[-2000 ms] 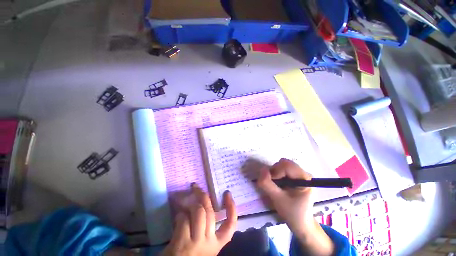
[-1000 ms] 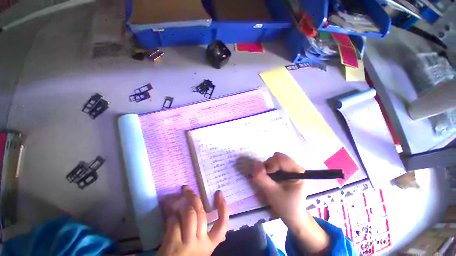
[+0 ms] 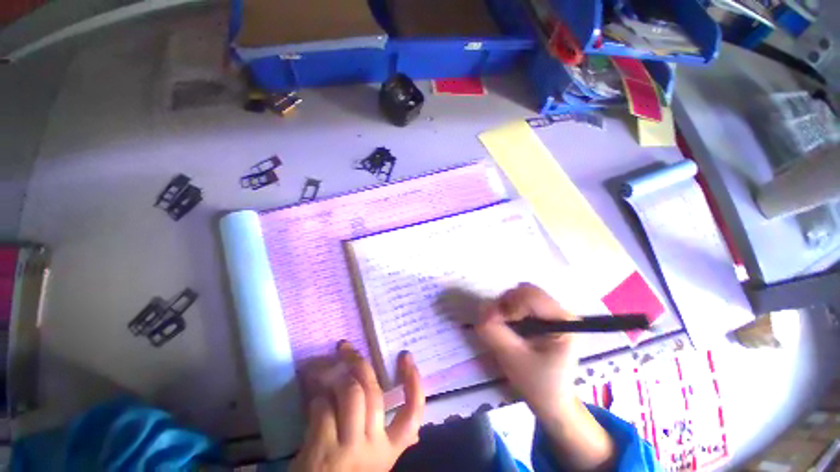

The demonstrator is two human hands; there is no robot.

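A white record form pad (image 3: 433, 267) with rows of handwriting lies on a larger pink form book (image 3: 318, 267), whose pale blue cover (image 3: 256, 323) is rolled back at its left edge. My right hand (image 3: 530, 346) holds a long black pen (image 3: 589, 324) over the white pad, its tip near the written lines. My left hand (image 3: 364, 419) rests on the pink sheet and the pad's lower left corner, fingers apart, holding nothing. Small dark frame parts lie in little piles: behind the book (image 3: 376, 163), to the left (image 3: 179, 196) and lower left (image 3: 163, 317).
A yellow paper strip (image 3: 543, 189) and a second pad (image 3: 691, 244) lie to the right. A blue divided bin (image 3: 322, 66) stands at the back behind a small black round object (image 3: 402, 100). Blue file trays (image 3: 635, 37) are at right rear. A red-and-white partitioned tray (image 3: 682, 401) is near right.
The view has shifted, moving the bench things left in the picture since the earliest frame. My right hand and pen have moved slightly right over the pad since one second ago. My left hand stays in place.
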